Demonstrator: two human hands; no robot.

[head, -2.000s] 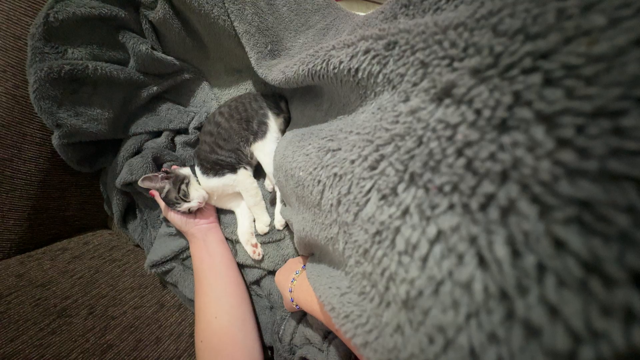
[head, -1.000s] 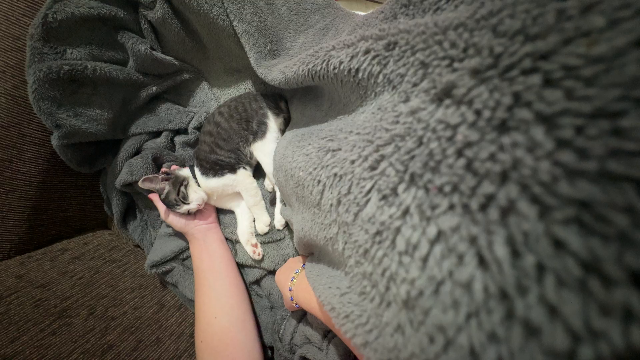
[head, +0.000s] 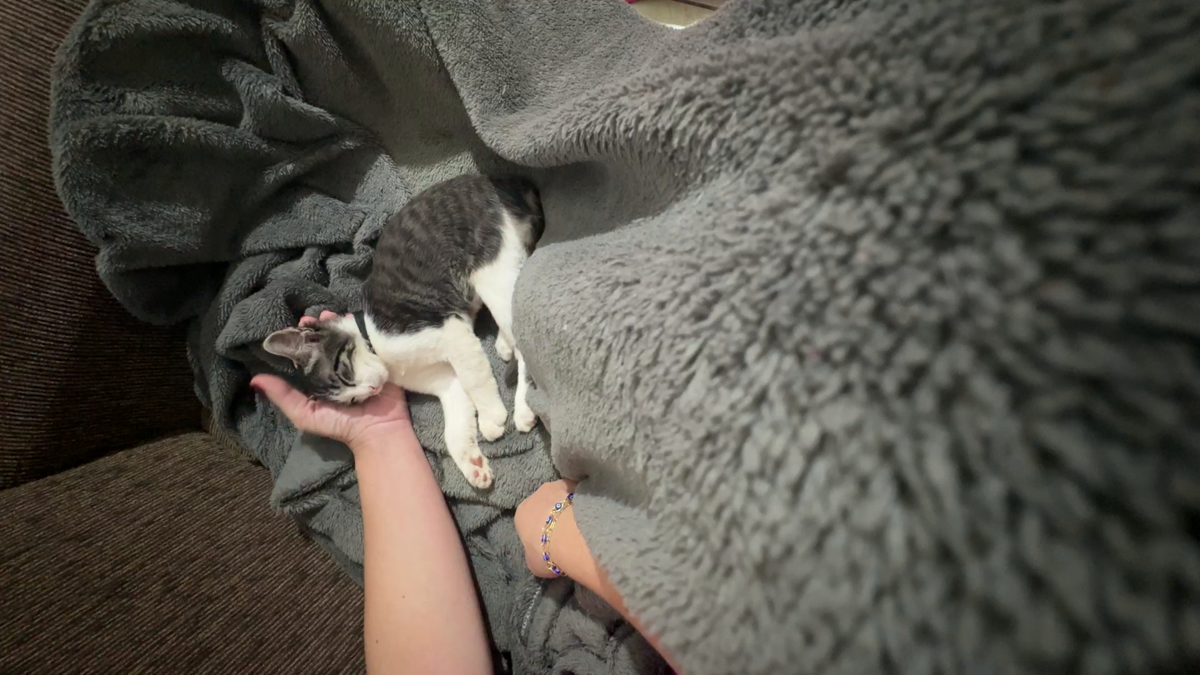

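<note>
My left hand (head: 352, 412) lies palm up under the head of a grey tabby and white cat (head: 431, 272) and cradles it. The thumb reaches out to the left, and fingertips show behind the ears. The cat lies on its side with eyes that look closed, a dark collar on its neck and its white legs stretched toward me. My right hand does not show. A bare wrist or ankle with a blue-beaded chain (head: 553, 534) comes out from under the blanket, right of my left forearm; which of the two cannot be told.
A fluffy grey blanket (head: 797, 375) lies bunched beneath the cat and rises in a large mound on the right, covering part of its hind end. Brown ribbed sofa upholstery (head: 159, 562) borders it on the left. A small pale object or surface (head: 675, 11) shows at the top edge.
</note>
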